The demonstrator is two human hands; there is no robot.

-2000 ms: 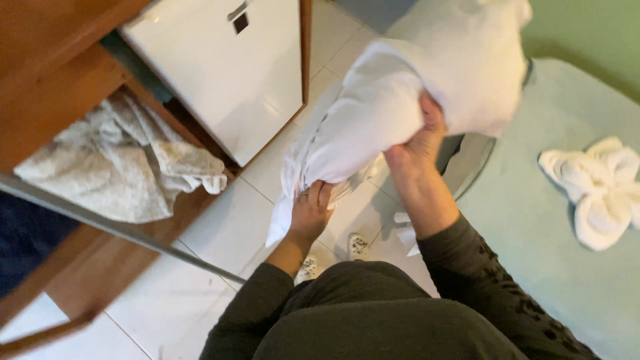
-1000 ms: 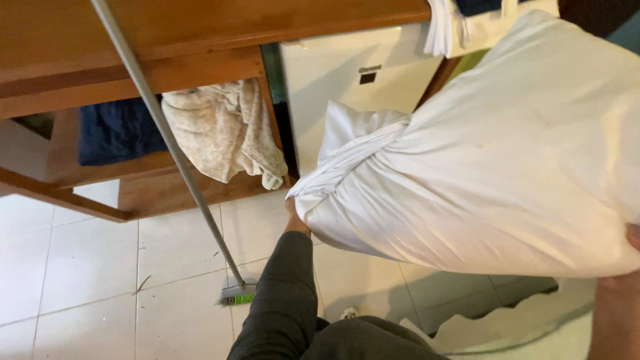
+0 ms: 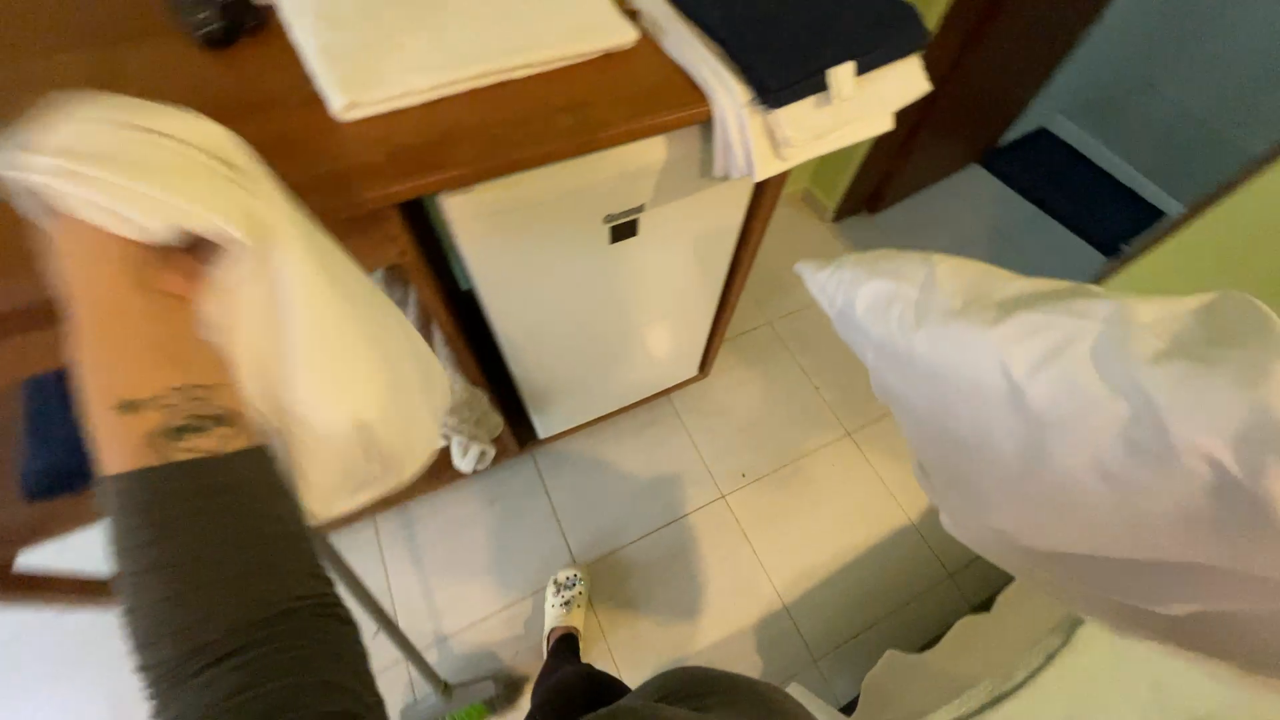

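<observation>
My left hand (image 3: 185, 265) is at the left, blurred, with its fingers partly hidden by a white cloth (image 3: 310, 370) that it grips; the cloth hangs in front of the wooden counter. A white pillow (image 3: 1080, 420) fills the right side, its pointed corner towards the middle, above the edge of a pale bed (image 3: 1120, 670). My right hand does not show. The pillow and the cloth are well apart.
A small white fridge (image 3: 600, 300) stands under the wooden counter (image 3: 520, 130). Folded white linen (image 3: 450, 40) and a dark blue folded cloth (image 3: 800, 40) lie on top. A broom (image 3: 395, 630) slants over the tiled floor near my foot (image 3: 567, 600).
Both hands were on the white pillow; my left hand has moved left, away from it, and now has a white cloth. The view has shifted.
</observation>
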